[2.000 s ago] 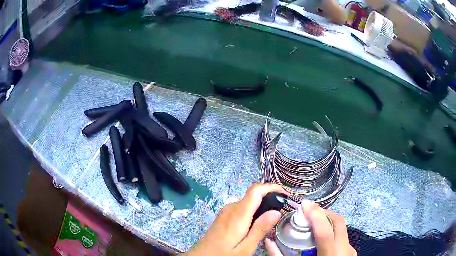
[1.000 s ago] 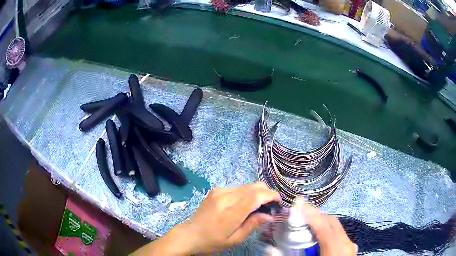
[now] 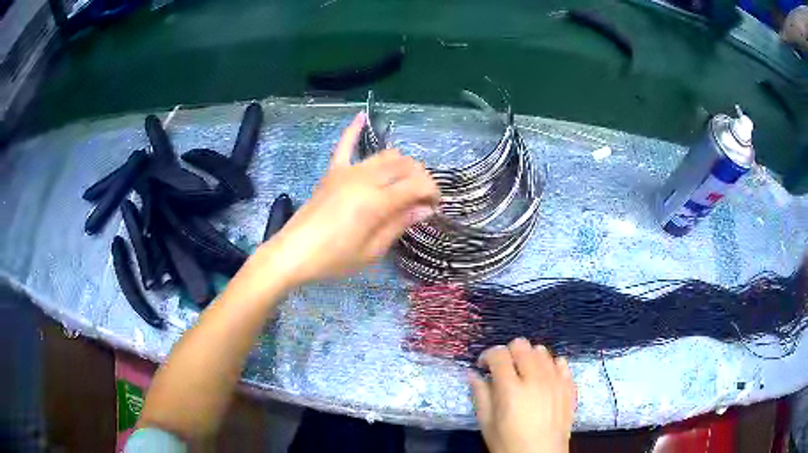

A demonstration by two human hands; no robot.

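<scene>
My left hand (image 3: 376, 199) is over the left side of a nested stack of C-shaped silver metal strips (image 3: 496, 221). Its index finger points up beside the strips' left tips, and the other fingers are bent over the stack. Whether it grips a strip is hidden. My right hand (image 3: 524, 394) rests palm down at the near edge of a long black wire bundle (image 3: 611, 314), just right of its reddish wire ends (image 3: 438, 320). Its fingertips touch the bundle; a grip cannot be told. One black sleeve (image 3: 280, 212) lies partly behind my left forearm.
A loose pile of black curved sleeves (image 3: 182, 177) lies at the left. A white and blue spray can (image 3: 709, 172) stands at the right. Black curved pieces (image 3: 354, 72) lie on the green belt (image 3: 221, 62) beyond the bench. Red and pink boxes are below the bench edge.
The spray can has left my right hand and stands at the right. The black sleeve has left my left hand. My left hand moved to the strips, my right to the wires. The view has shifted.
</scene>
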